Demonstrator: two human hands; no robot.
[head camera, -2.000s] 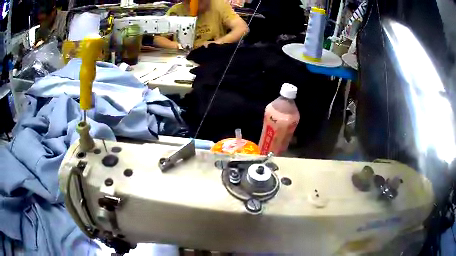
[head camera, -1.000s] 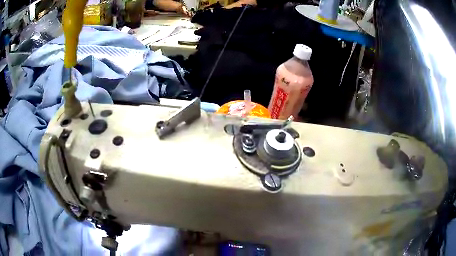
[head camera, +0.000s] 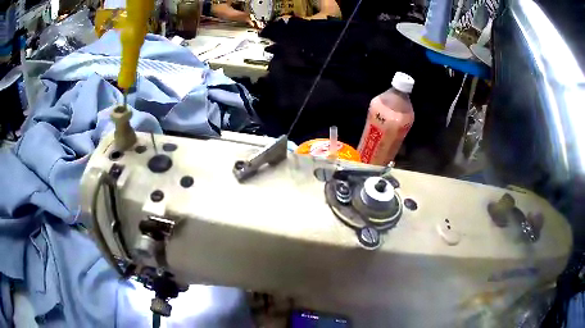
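The cream sewing machine arm (head camera: 308, 224) lies across the lower half of the view. Light blue cloth (head camera: 58, 186) is heaped left of and behind the arm's left end, and part of it lies brightly lit below that end. The presser foot area is cut off by the bottom edge. A yellow-handled screwdriver (head camera: 133, 45) stands upright at the arm's left end. A smartphone (head camera: 320, 320) with a lit screen shows at the bottom edge. Neither my left hand nor my right hand is in view.
Behind the arm stand a pink bottle (head camera: 387, 125) with a white cap and a cup with an orange lid (head camera: 328, 149). Dark cloth (head camera: 321, 77) is heaped behind. A thread cone (head camera: 438, 24) stands at the upper right. Another person's arms (head camera: 234, 11) show at the top.
The view has tilted down, so the machine arm sits higher and the person opposite is mostly cut off. The smartphone has come into view at the bottom.
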